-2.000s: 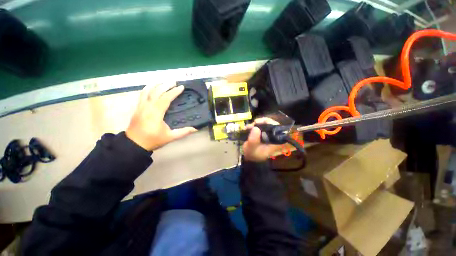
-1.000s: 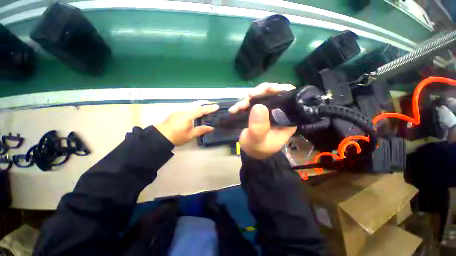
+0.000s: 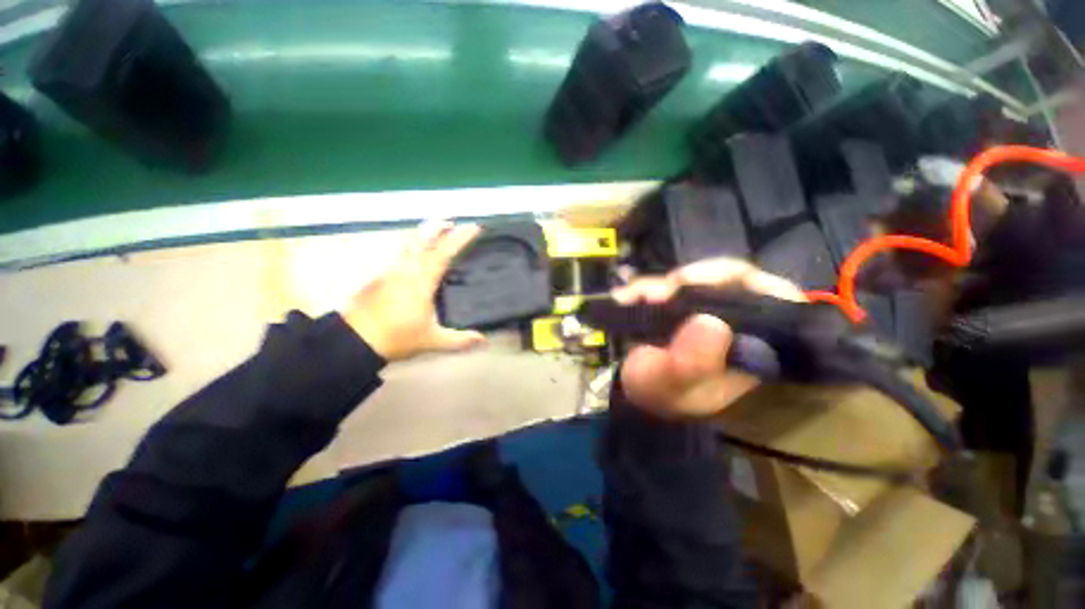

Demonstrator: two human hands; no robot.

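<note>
A black housing (image 3: 494,283) lies on the pale bench with a black carrying handle along its face. My left hand (image 3: 411,297) grips its left side, thumb at the near edge and fingers at the far edge. My right hand (image 3: 702,339) is closed around the black electric screwdriver (image 3: 761,327), held with its front end pointing left. That front end is over the yellow screw feeder (image 3: 581,243), which stands just right of the housing. The bit tip is too blurred to make out. Screws cannot be made out.
A heap of black carrying handles (image 3: 79,369) lies at the bench's left. Black housings stand on the green belt (image 3: 357,107) and crowd beyond the feeder. An orange hose (image 3: 898,244) loops at right, above an open carton (image 3: 886,523). Another person's dark sleeve shows at far right.
The screwdriver has moved from upright over the housing to pointing left at the feeder, which is uncovered again. My left hand still holds the housing. The whole view has shifted slightly.
</note>
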